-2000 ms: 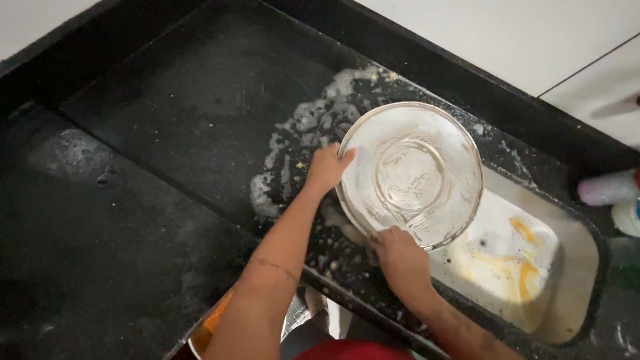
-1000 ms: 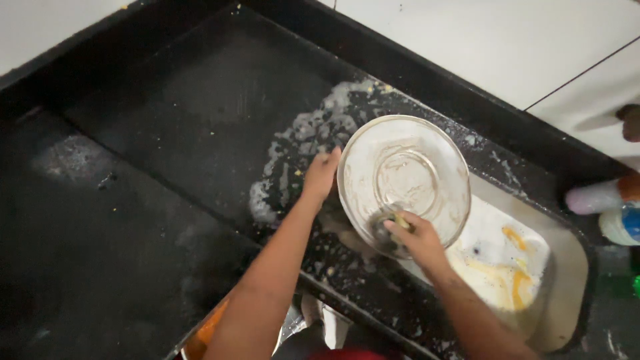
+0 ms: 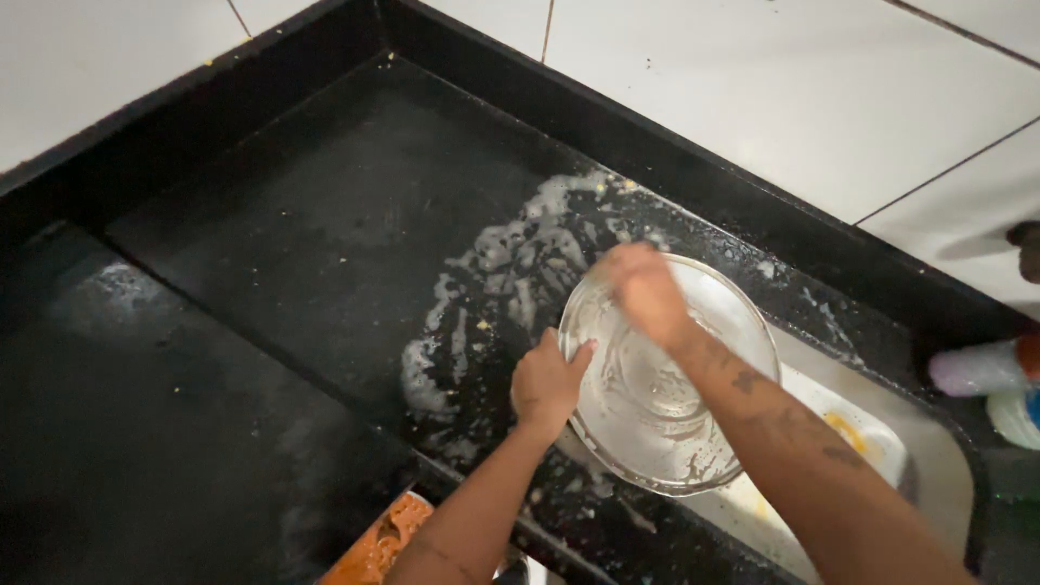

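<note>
A round, shallow metal lid or dish [image 3: 650,382], wet and streaked with suds, is tilted above the left end of the sink. My left hand [image 3: 548,386] grips its left rim, thumb over the edge. Blurred by motion, my right hand [image 3: 646,288] lies over the upper left part of the same piece, its fingers bent down near the rim; whatever is under them is hidden. Beneath the round piece, a white tray or dish [image 3: 877,439] with yellow smears sits in the sink [image 3: 942,487].
Suds and food bits lie on the black stone counter [image 3: 325,268], left of the sink. A raised black ledge [image 3: 650,162] runs along the tiled wall. Bottles [image 3: 975,367] stand at the far right. A container with orange contents [image 3: 382,540] is at the bottom edge.
My right hand has moved from the lower part of the round metal piece to its upper left. One second ago it held a small scrubber there. My left hand remains at the left rim.
</note>
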